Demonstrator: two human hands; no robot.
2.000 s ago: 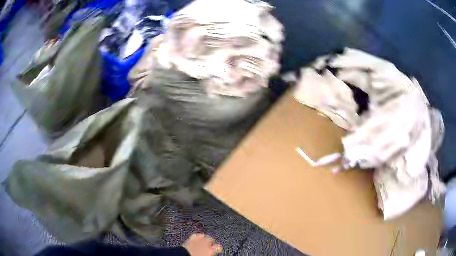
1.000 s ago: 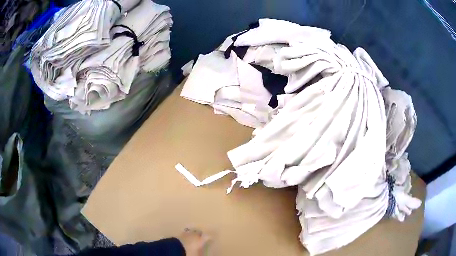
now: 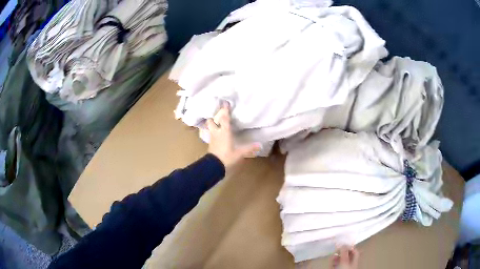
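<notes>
A loose pile of cream cut pieces (image 3: pixel 273 68) lies spread over the back of the cardboard sheet (image 3: pixel 131 142). My left hand (image 3: pixel 223 139) is at its front edge, fingers on the cloth and thumb spread away below. A second cream bundle (image 3: pixel 337 194) lies in front, its layers fanned to the left and gathered at the right by a checked tie strip (image 3: pixel 409 192). My right hand (image 3: pixel 346 257) shows only as fingertips at the bottom edge, by the bundle's lower edge; the rest is cut off.
A thick stack of cream pieces (image 3: pixel 100 47) with a black tie rests on an olive-green sack (image 3: pixel 31 152) at the left. More gathered cream cloth (image 3: pixel 405 100) lies at the right. A dark panel (image 3: pixel 442 31) stands behind, and a white object (image 3: pixel 472 207) is at the right edge.
My left hand has moved up from the bottom edge onto the cream cloth. The gathered pile now lies flatter and further back, uncovering the tied bundle in front. Right fingertips have appeared.
</notes>
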